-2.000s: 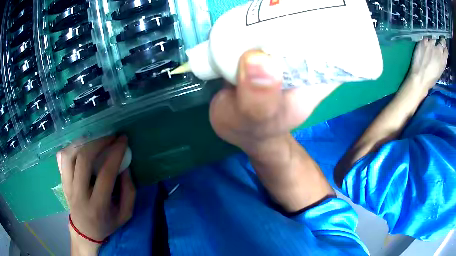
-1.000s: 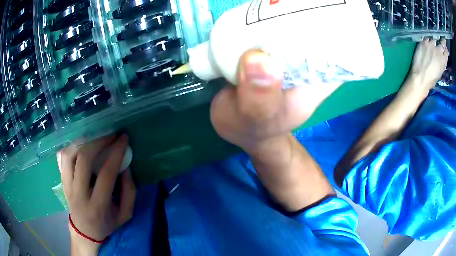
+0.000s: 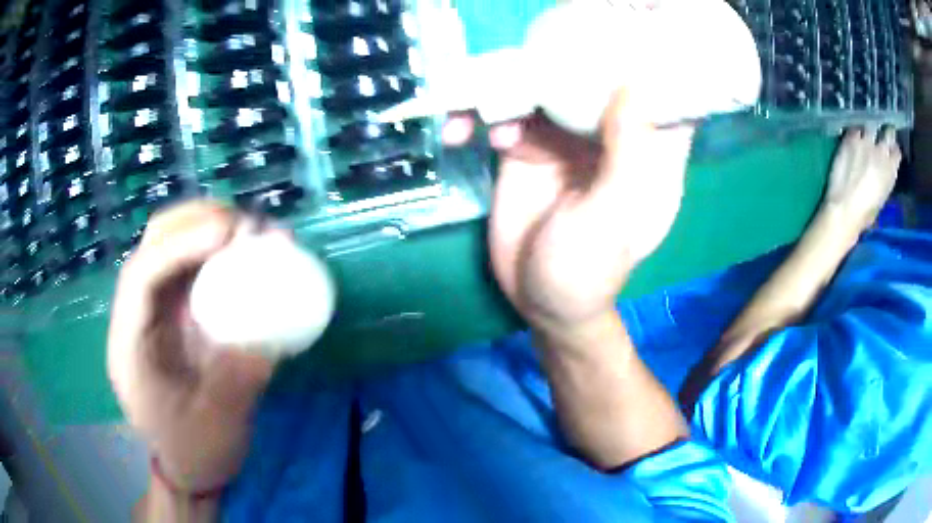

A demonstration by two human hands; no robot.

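My right hand (image 3: 583, 204) is closed around a white glue bottle (image 3: 649, 61), blurred and tilted on its side. Its pale nozzle points left, over the black round parts (image 3: 378, 128) near the front edge of the clear blister tray (image 3: 388, 220). Blur hides whether the tip touches a part. My left hand (image 3: 174, 337), with a red string at the wrist, holds a white rounded pad (image 3: 264, 294) just in front of the tray edge. The black parts stand in long rows of pockets, their light centre marks smeared by motion.
A second clear tray of black parts (image 3: 838, 61) lies at the right on the green bench top (image 3: 439, 291). Another person's hand (image 3: 864, 179) rests by its front edge, with a blue sleeve (image 3: 838, 358) close to my right arm.
My left hand has risen and turned, bringing the white pad into fuller view. My right hand has moved right with the bottle, and its fingers show under it. The view has shifted over the tray.
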